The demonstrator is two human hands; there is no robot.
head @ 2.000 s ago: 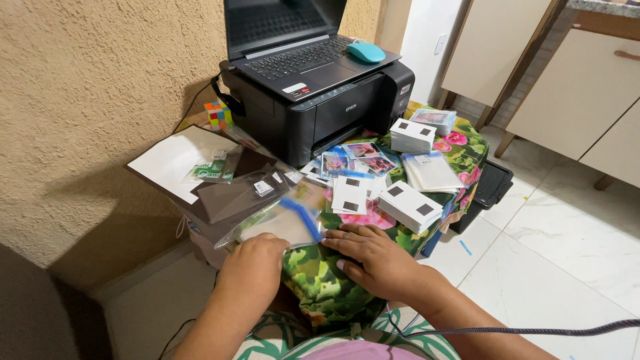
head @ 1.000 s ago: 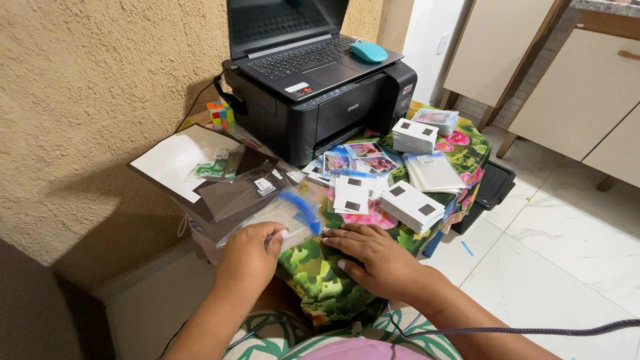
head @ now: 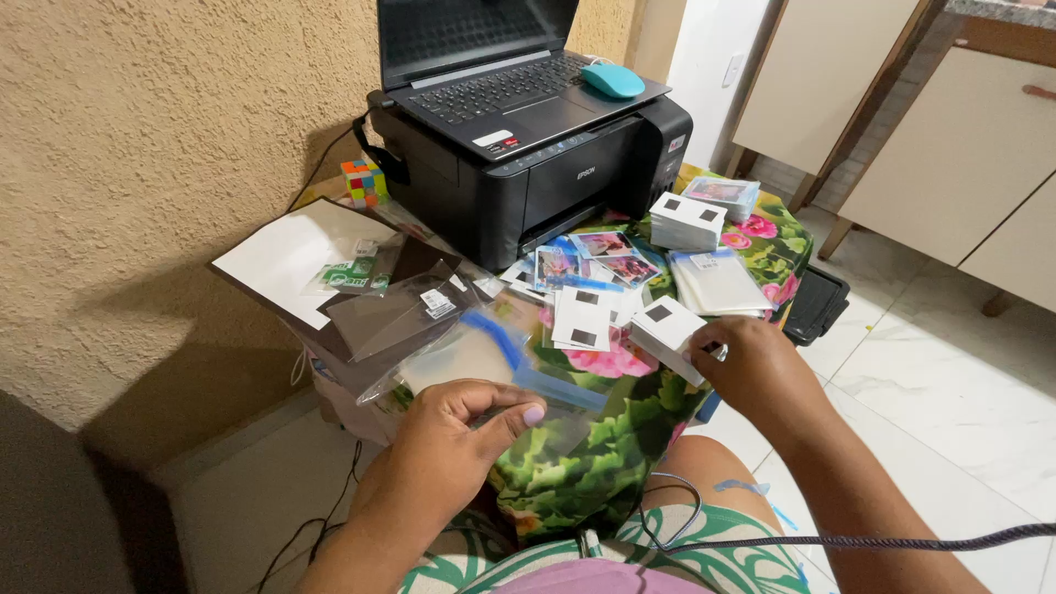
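My left hand pinches a small clear plastic sleeve with a blue strip along its top, held above the floral tablecloth. My right hand has its fingertips on the near right end of a stack of white cards with black squares; whether it grips a card is hard to tell. Left of that stack lie loose white cards and photo prints. A larger clear bag of sleeves with a blue edge lies beyond my left hand.
A black printer carries an open laptop and a turquoise mouse. Behind the right-hand stack are a second card stack, stacked photo prints and stacked sleeves. Dark and white sheets and a puzzle cube sit left.
My right hand has moved from the tablecloth to the near card stack on the right. My left hand has come away from the bag of sleeves with a clear sleeve in its fingers.
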